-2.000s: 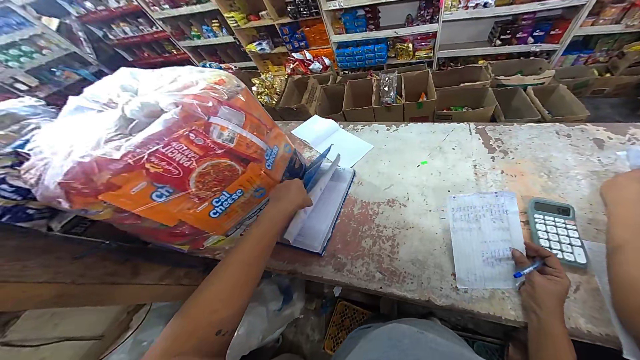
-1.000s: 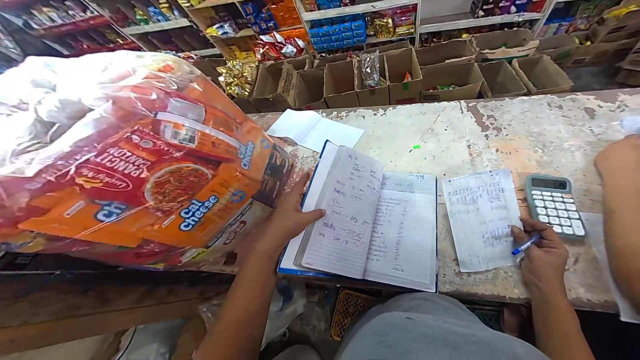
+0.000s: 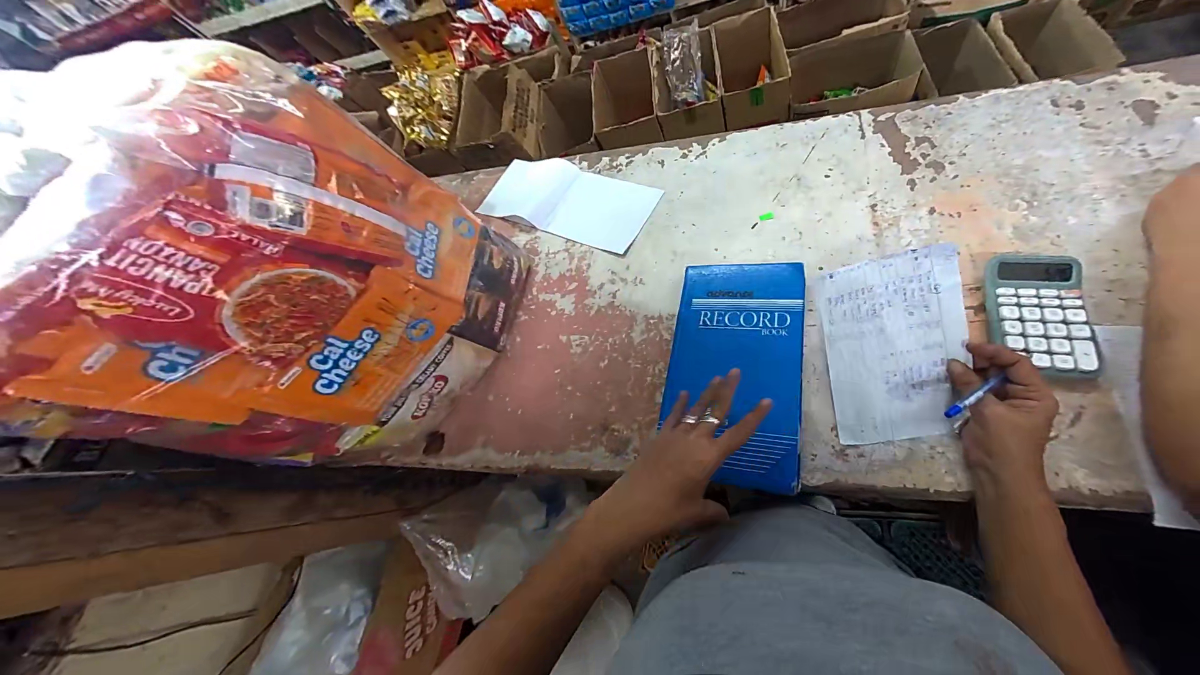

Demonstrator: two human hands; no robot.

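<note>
A closed blue record book (image 3: 741, 361) lies on the worn painted counter (image 3: 581, 328). My left hand (image 3: 689, 455), fingers spread and wearing rings, rests on the lower part of its cover. Held in my right hand (image 3: 1008, 412) is a blue pen (image 3: 975, 397), over the lower right edge of a handwritten paper sheet (image 3: 886, 347). Just above that hand is a grey-green calculator (image 3: 1042, 314) with white keys. A folded blank white paper (image 3: 574, 202) lies beyond the book, to the left.
A large clear plastic bag of packaged snacks and noodles (image 3: 253, 281) covers the counter's left side. Open cardboard boxes (image 3: 628, 98) line the far edge. Another person's arm (image 3: 1172, 328) rests at the right, over a partly hidden sheet (image 3: 1120, 375).
The record book, open one second ago with my left hand at its left page, is now closed. My left hand has moved right onto its cover. My right hand still holds the pen.
</note>
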